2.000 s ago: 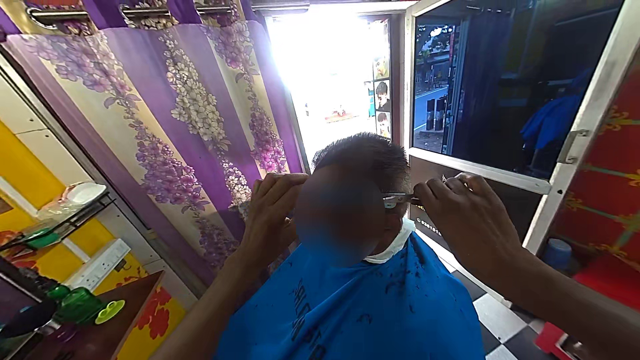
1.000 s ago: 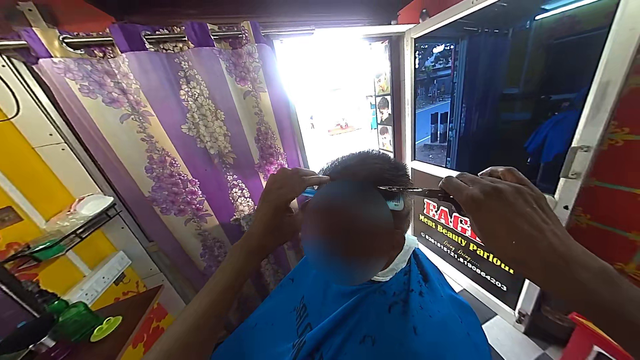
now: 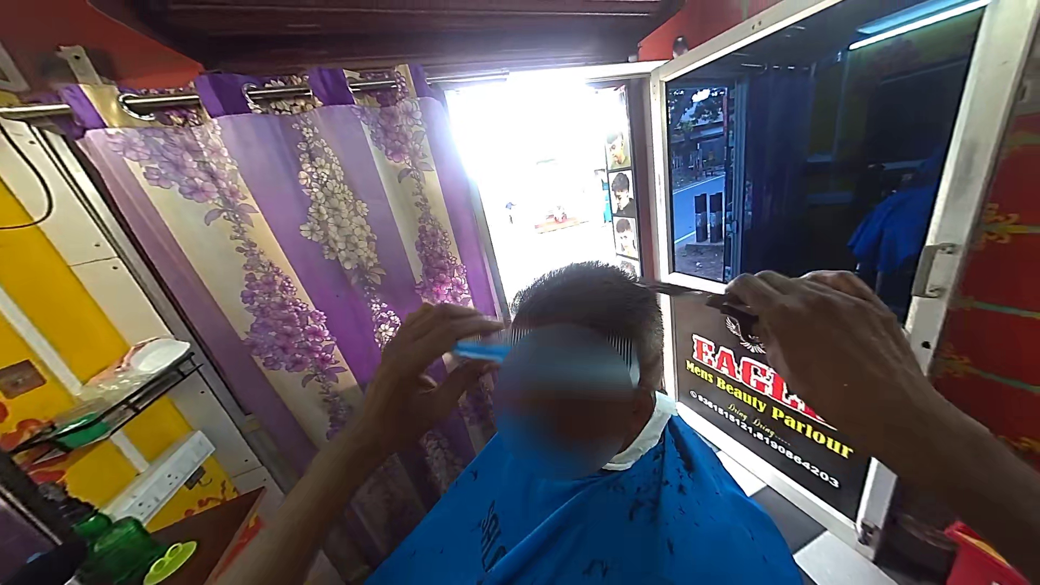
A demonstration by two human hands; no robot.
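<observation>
A seated person with short dark hair (image 3: 589, 296) wears a blue cape (image 3: 593, 520), with a white neck strip (image 3: 646, 439) at the collar. My left hand (image 3: 431, 370) holds a light-blue comb (image 3: 483, 350) by one end; its teeth lie along the front of the hair. Scissors (image 3: 678, 290) are in my right hand (image 3: 796, 333), their blades pointing left at the side of the head near the top. Whether the blades are apart cannot be told. Dark hair clippings lie on the cape. The face is blurred.
A glass door (image 3: 812, 179) with a lettered lower panel stands at the right. A flowered purple curtain (image 3: 268, 244) hangs at the left. Beyond it are a wire shelf (image 3: 122, 406), a white socket strip (image 3: 166, 475) and a green bottle (image 3: 122, 548) on a brown counter.
The comb, earlier near the right side of the head, now lies across the front hair with its blue end in my left hand. The scissors have moved up from the comb to the head's upper right.
</observation>
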